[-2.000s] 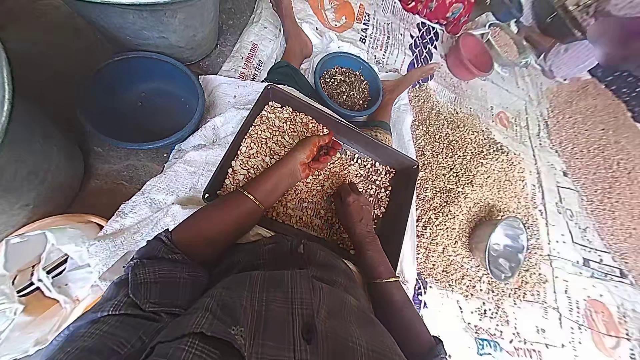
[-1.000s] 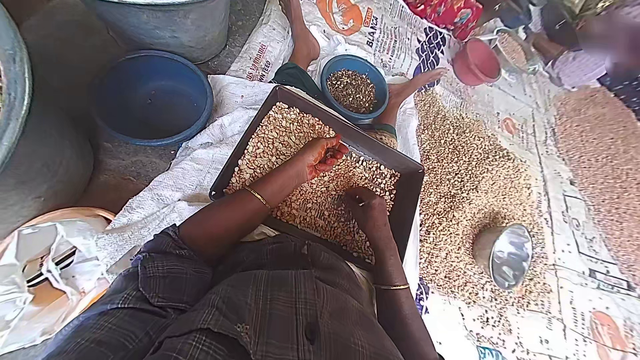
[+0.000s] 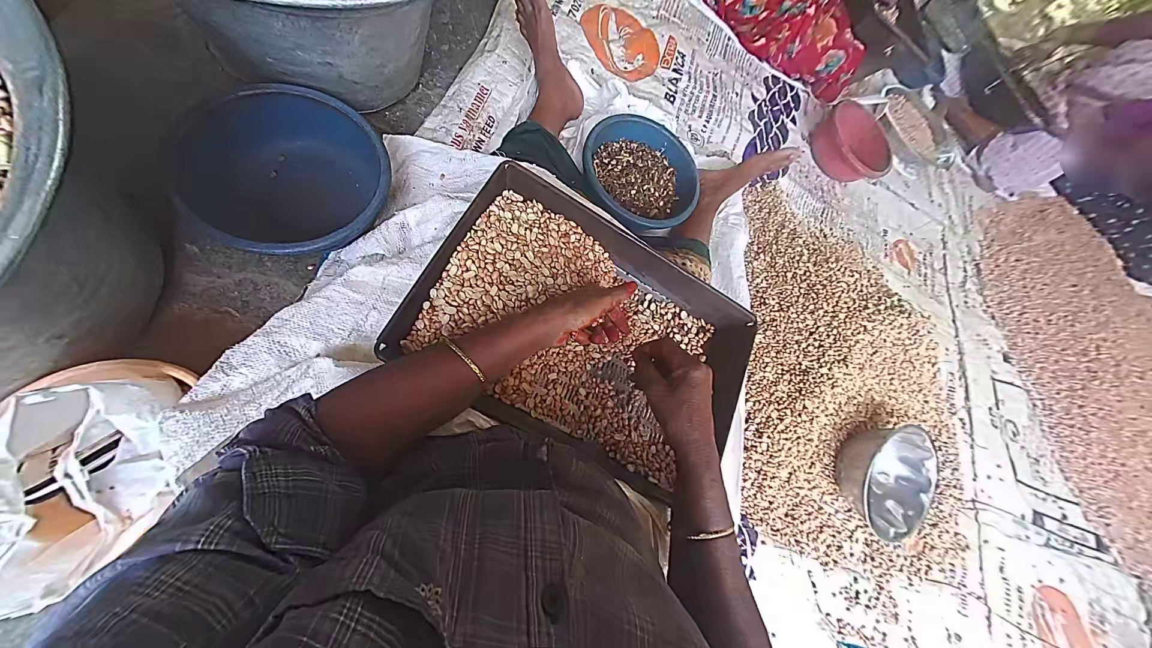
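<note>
A dark rectangular metal tray (image 3: 666,270), tilted in view, lies across my lap and holds a layer of pale split nuts or seeds (image 3: 513,252). My left hand (image 3: 594,315) is over the middle of the tray, palm partly turned up and fingers curled, with reddish fingertips; whether anything lies in it is unclear. To its right, my right hand (image 3: 673,382) is low over the seeds, fingers bent down among them; its fingertips are partly hidden. Just beyond the tray, between my feet, stands a blue bowl (image 3: 641,171) of darker bits.
Spread seeds (image 3: 810,360) and a metal bowl (image 3: 886,481) lie on sacks at right. A blue basin (image 3: 279,171) and large metal vessels (image 3: 360,54) stand at left, above a plastic bag (image 3: 81,468). A red bowl (image 3: 850,141) and other people (image 3: 1017,162) are at upper right.
My left hand has moved right over the tray, nearer my right hand, and its fingers have changed pose. The tray and bowls remain in place.
</note>
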